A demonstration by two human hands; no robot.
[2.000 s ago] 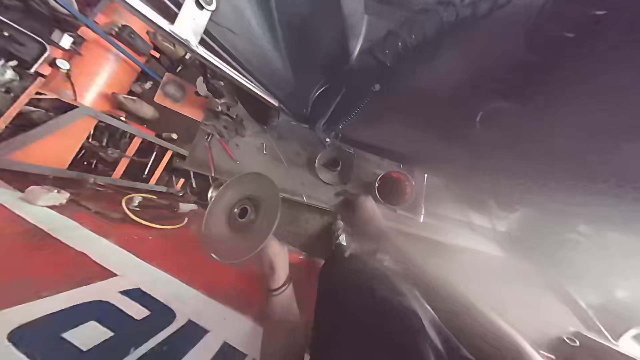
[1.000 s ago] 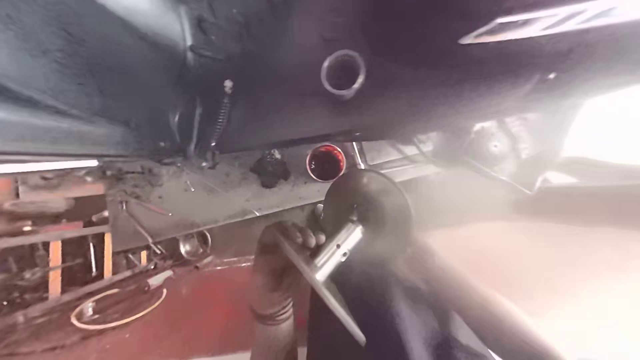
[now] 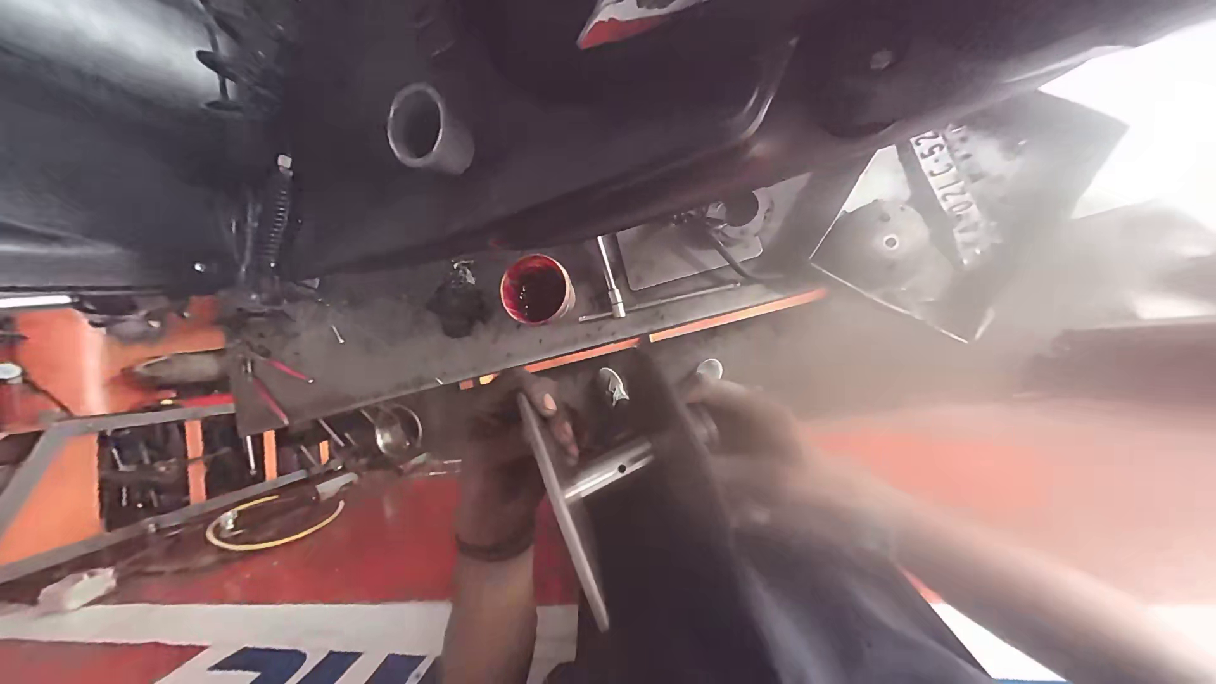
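Observation:
My left hand (image 3: 527, 427) holds a thin metal pulley disc (image 3: 562, 518) by its upper edge. The disc is seen nearly edge-on, and its hollow metal shaft (image 3: 608, 470), with a small hole in the side, points right. Motion blurs my right hand (image 3: 750, 423), which is by a rounded metal part (image 3: 703, 425) right of the shaft; its grip is unclear. Dark clothing lies between the hands. Above them, a cup with a red inside (image 3: 537, 290) stands on a grey metal bench (image 3: 380, 347), beside a black clump (image 3: 458, 302) and a socket tool (image 3: 611, 277).
A dark vehicle body with a round tube (image 3: 429, 130) and a coil spring (image 3: 276, 214) overhangs the bench. Red-handled pliers (image 3: 271, 388) lie at the bench's left end. A yellow hose loop (image 3: 275, 546) is at lower left. An orange frame (image 3: 57, 513) stands far left.
The disc faced the camera two seconds ago; now it shows nearly edge-on, its shaft pointing right. A dark round part near the shaft one second ago no longer shows clearly. The view has swung considerably.

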